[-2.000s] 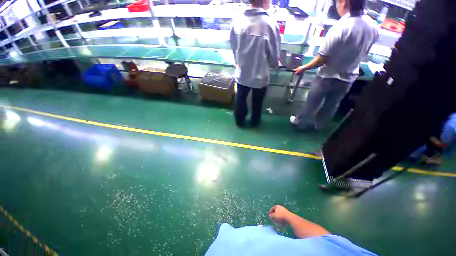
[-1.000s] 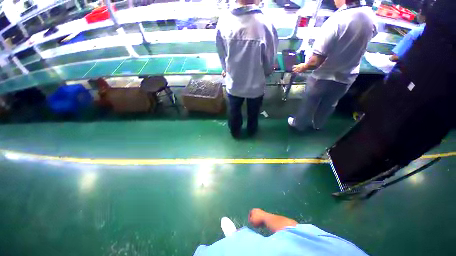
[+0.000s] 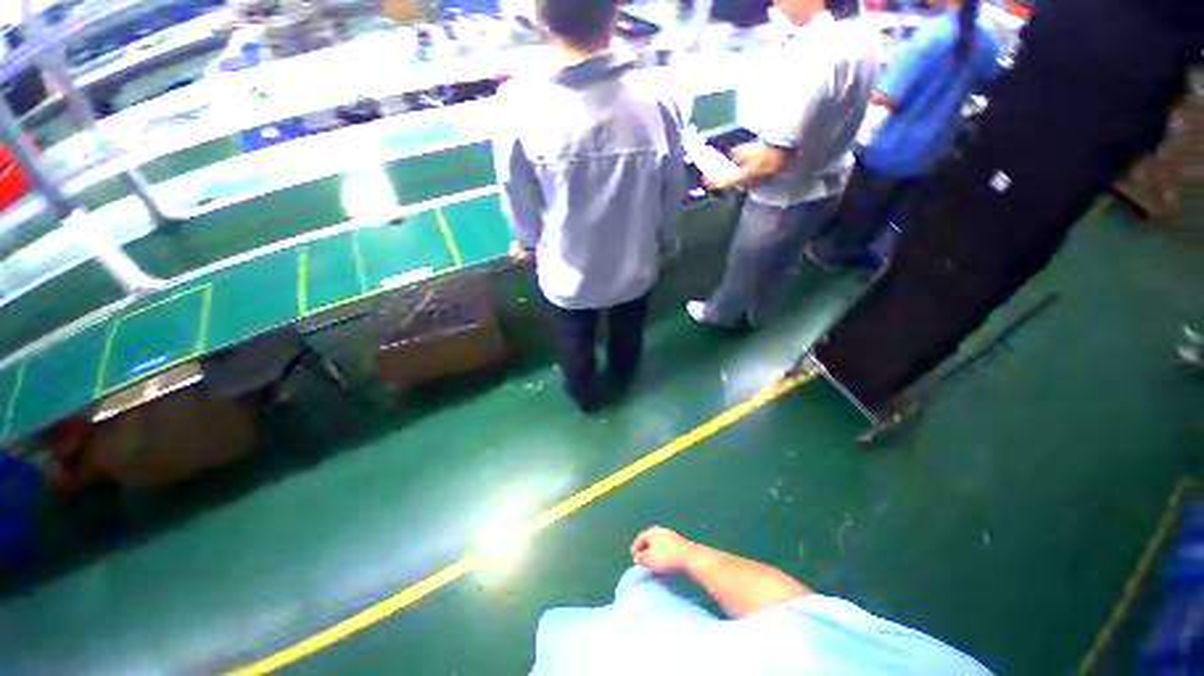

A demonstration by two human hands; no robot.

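Note:
My right hand is at the bottom centre, small, in front of my light blue shirt. It is bare, its fingers look curled closed, and nothing shows in it. My left hand is not in view. The long green-topped workbench runs from the lower left up towards the back. A yellow floor line lies beyond my hand.
Persons stand at the bench: one in a grey shirt, one in a pale shirt, one in blue. A tall black panel on a metal base stands right. Cartons lie under the bench.
The view has turned right; the bench and yellow line now slant, and the black panel sits further left. More of the person in blue shows. My right hand stays low, bent across my front.

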